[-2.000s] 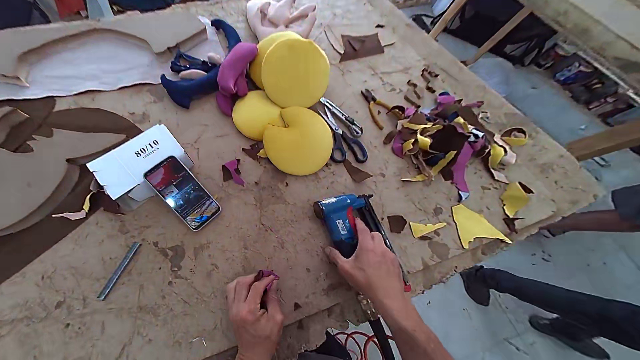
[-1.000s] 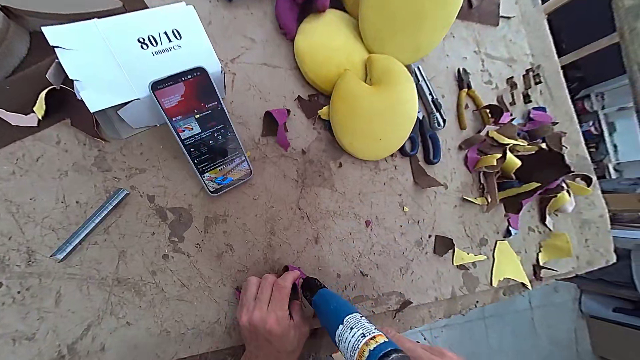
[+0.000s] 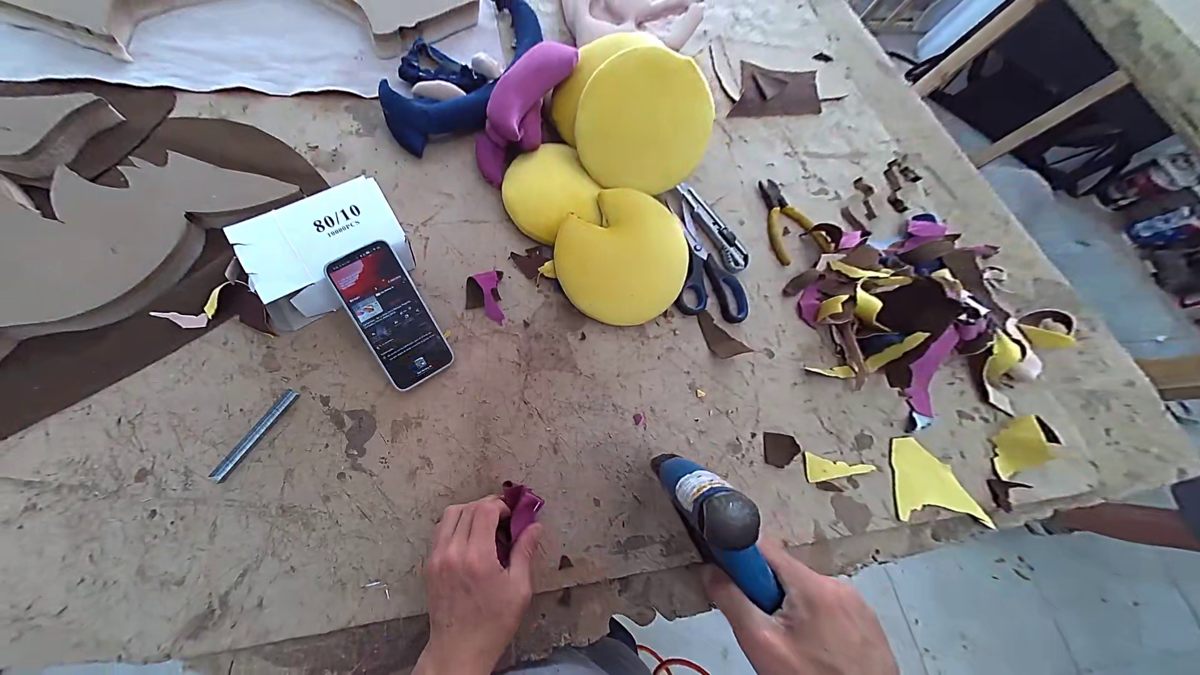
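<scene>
My left hand (image 3: 483,572) grips a small piece covered in purple fabric (image 3: 521,520) near the front edge of the worktable. In my right hand (image 3: 811,609) is a blue pneumatic staple gun (image 3: 717,525), its nose pointing away over the tabletop, apart from the purple piece. Beyond both hands lie yellow fabric-covered rounded pads (image 3: 623,258), with a purple stuffed piece (image 3: 525,94) and dark blue ones (image 3: 450,112) beside them. A strip of staples (image 3: 253,437) rests at the left. Fingers hide part of the purple piece.
A smartphone (image 3: 391,319) leans on a white box (image 3: 323,239). Scissors (image 3: 712,281), a utility knife (image 3: 717,230) and pliers (image 3: 786,220) lie right of the pads. Fabric scraps (image 3: 919,309) are heaped farther right. Brown cut pieces (image 3: 112,225) cover the left side. Part of a person (image 3: 1125,523) shows at lower right.
One second ago the staple gun's nose was at the purple piece; now it is away to the right, held up. My left hand still holds the piece. The view has shifted.
</scene>
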